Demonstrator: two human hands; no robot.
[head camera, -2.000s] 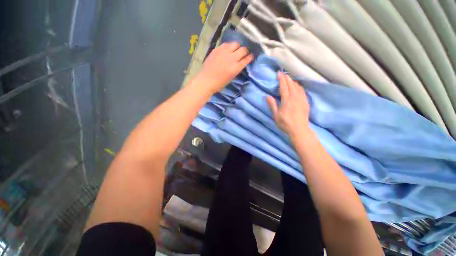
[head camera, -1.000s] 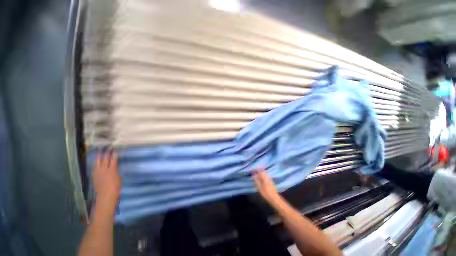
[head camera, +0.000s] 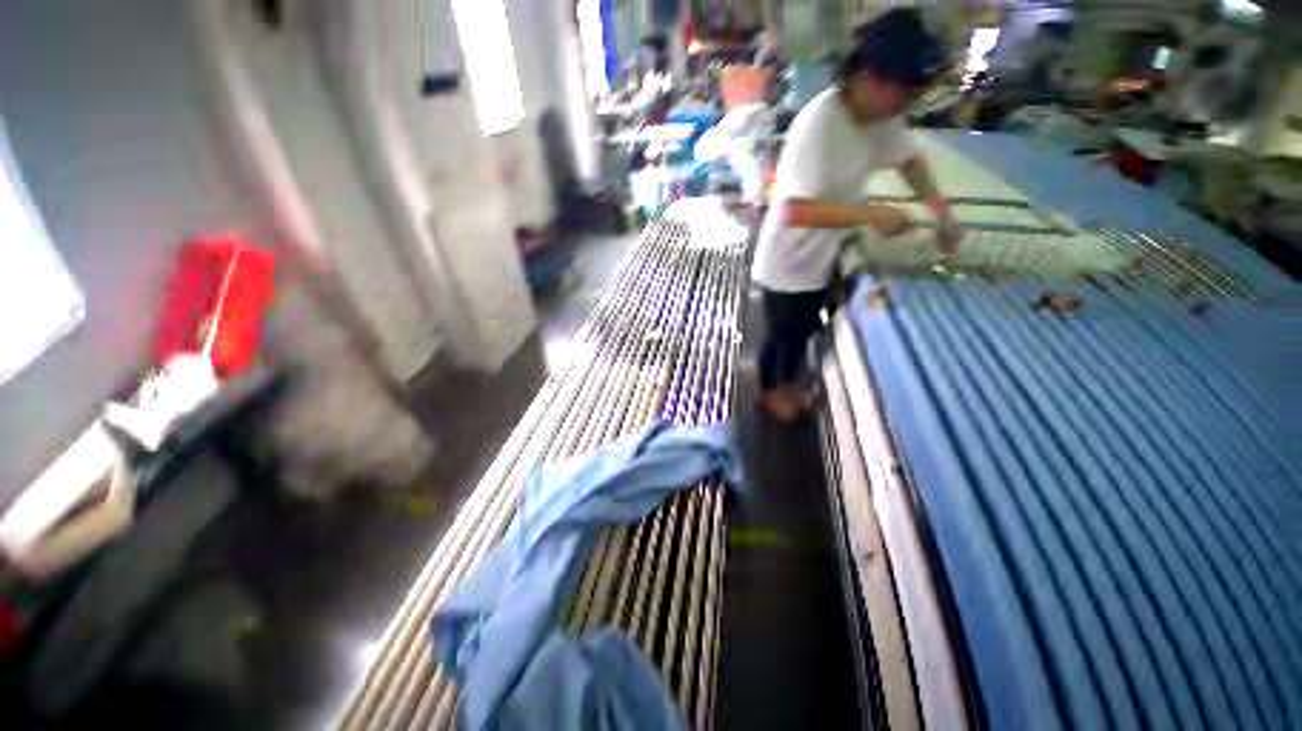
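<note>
Light blue fabric (head camera: 550, 571) lies loose and crumpled across the long rack of metal tubes (head camera: 650, 321), in the lower middle of the view. Its lower part is cut off by the bottom edge. Bare tubes show beside and beyond it. Neither my left hand nor my right hand is in the picture. The view is blurred.
A person (head camera: 831, 200) in a white top stands in the aisle, hands over pale green fabric (head camera: 985, 250). The neighbouring rack at right bears ridged blue fabric (head camera: 1085, 471), with long pale strips (head camera: 888, 550) along its side. A red bin (head camera: 217, 303) sits on a left side bench.
The view has swung up from the rack's end to look along its length. Both hands, earlier on the blue fabric, have left the picture. The person and the neighbouring rack now show.
</note>
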